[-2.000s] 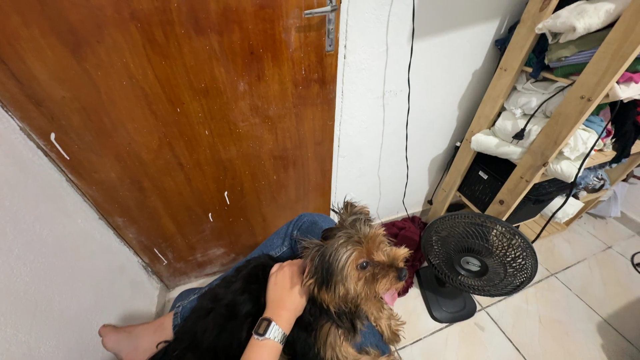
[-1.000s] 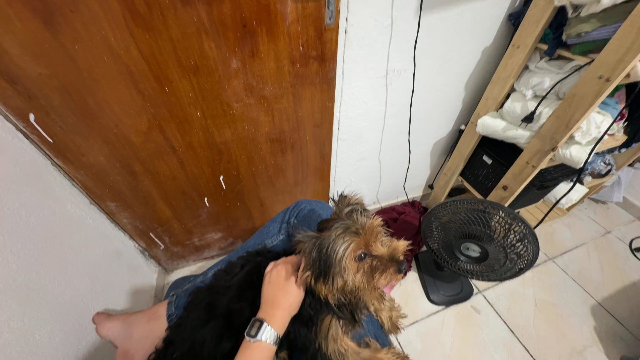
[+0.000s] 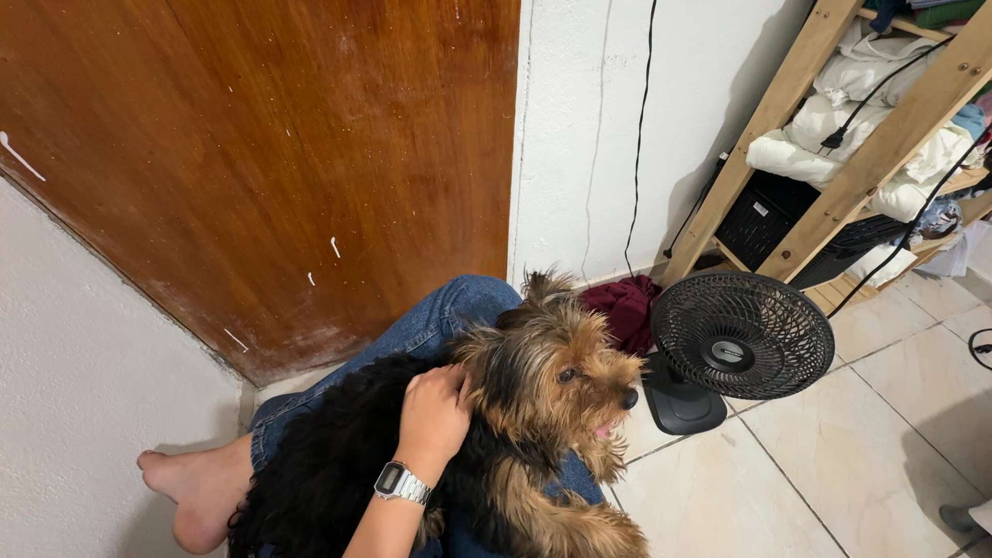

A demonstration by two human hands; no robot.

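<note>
A small long-haired dog (image 3: 535, 403), black on the back and tan on the face and legs, lies across legs in blue jeans (image 3: 434, 318). Its head faces right, and a bit of pink tongue shows. My left hand (image 3: 435, 411) rests on the back of its neck, with the fingers curled and their tips hidden in the fur. A silver digital wristwatch (image 3: 401, 482) is on that wrist. My right hand is out of view.
A black fan (image 3: 742, 337) stands on the tiled floor (image 3: 759, 480) beside dark red cloth (image 3: 624, 310). Right of it, a wooden shelf (image 3: 876, 147) holds folded textiles and black baskets. Behind are a brown wooden door (image 3: 271, 155) and hanging cables. A bare foot (image 3: 201, 488) shows at lower left.
The view has tilted down somewhat, so the door handle is out of frame. My left hand stays at the dog's neck.
</note>
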